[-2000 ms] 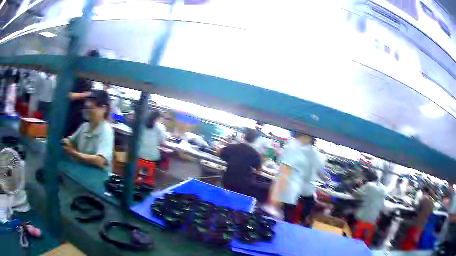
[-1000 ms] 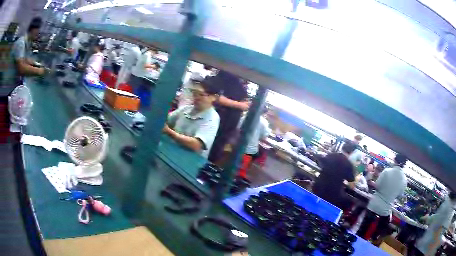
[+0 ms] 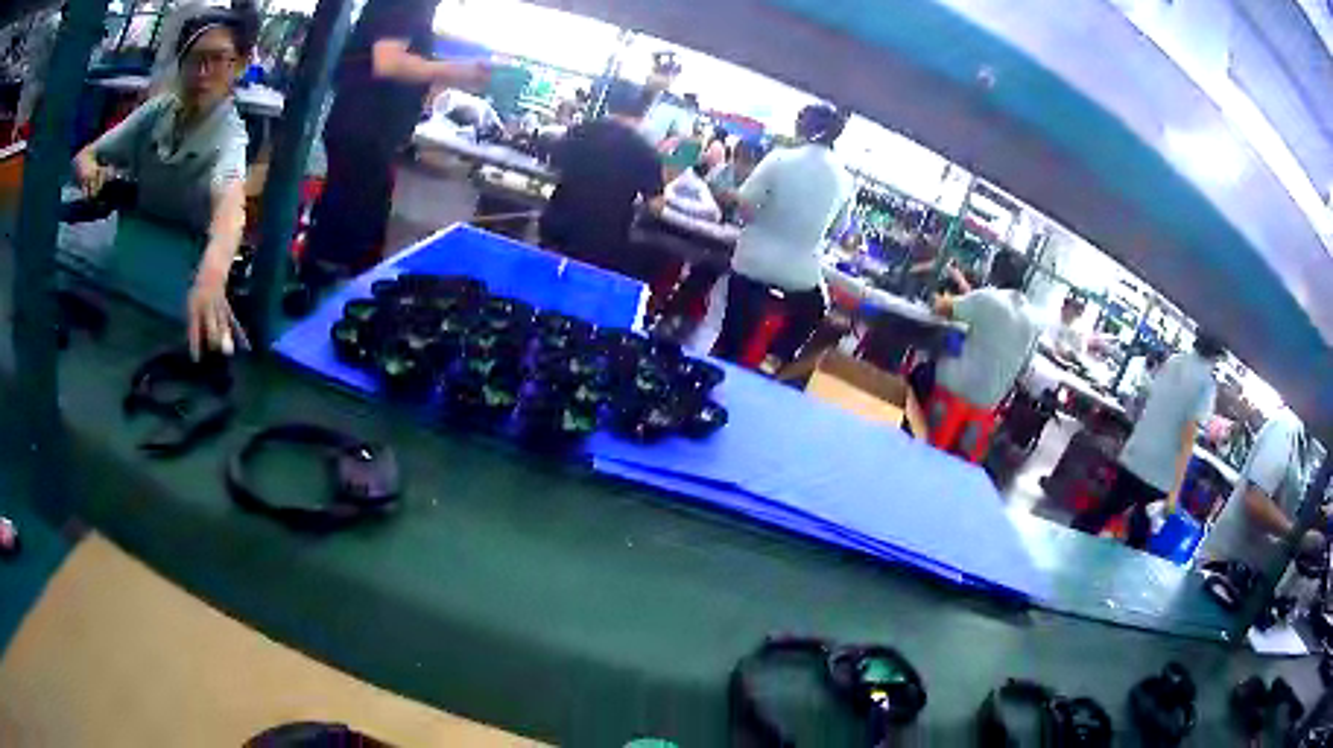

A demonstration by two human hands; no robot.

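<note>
Neither of my hands is in view. The tan board [image 3: 219, 650] is at the lower left, with part of a black headband [image 3: 310, 735] cut off by the bottom edge. A black headphone [image 3: 271, 512] lies on the dark green bench [image 3: 512, 585], and another headphone [image 3: 146, 402] lies behind it. At the lower right, a headphone [image 3: 743, 694] shows green inside an ear cup. Several more black headphones [image 3: 1082, 719] lie to its right. Many black ear cup subassemblies [image 3: 526, 365] are massed on blue sheets [image 3: 833, 468].
A person [image 3: 183, 154] sits across the bench at the upper left, one hand [image 3: 214, 314] reaching to the rear headphone. Green metal posts [image 3: 300, 146] stand by the bench, with a beam [image 3: 877, 66] overhead. Several people work behind. A cardboard box [image 3: 863, 398] is beyond the sheets.
The view has swung right and down from a second ago. The fans have left the picture, and more headphones show at lower right. The person opposite has stretched an arm toward the rear headphone.
</note>
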